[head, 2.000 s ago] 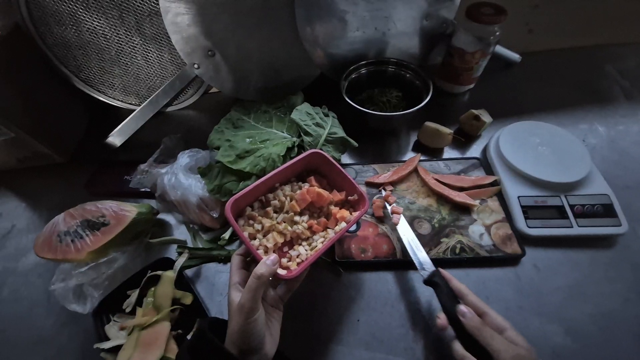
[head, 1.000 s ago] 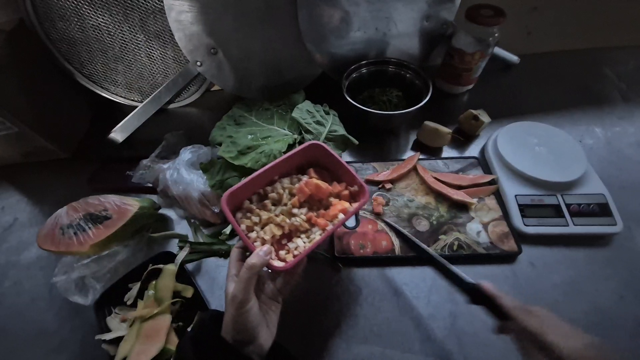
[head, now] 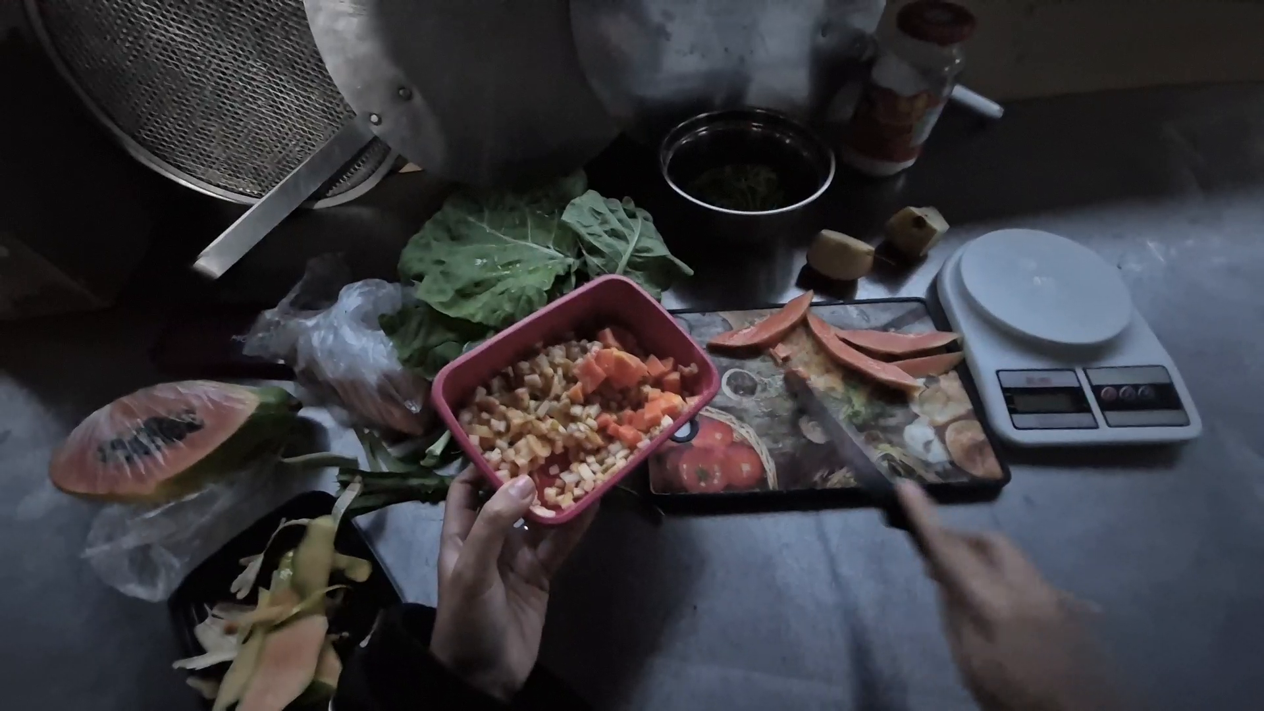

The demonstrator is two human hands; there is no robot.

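My left hand [head: 499, 583] holds a pink plastic container [head: 585, 400] by its near edge, tilted toward me. Diced orange papaya [head: 632, 380] and paler diced pieces [head: 533, 415] fill much of it. In my blurred right hand [head: 997, 602] is a kitchen knife [head: 839, 434], its blade tip at a few small papaya bits [head: 785, 355] on the printed cutting board [head: 820, 494]. Several papaya slices [head: 859, 360] lie at the board's far side. The container overlaps the board's left end in view.
Right of the board stands a white kitchen scale [head: 1047, 286]. Behind are two pale cut pieces [head: 839, 255], a metal bowl [head: 748, 163] holding greens and a glass jar [head: 904, 94]. Leafy greens [head: 494, 252], a plastic bag [head: 360, 346], a wrapped papaya half [head: 163, 434] and a tray of peels [head: 296, 622] lie left.
Orange papaya pieces beside the blade on the board two seconds ago are fewer now, with more orange pieces in the container. The knife's tip has moved from the container's edge back over the board.
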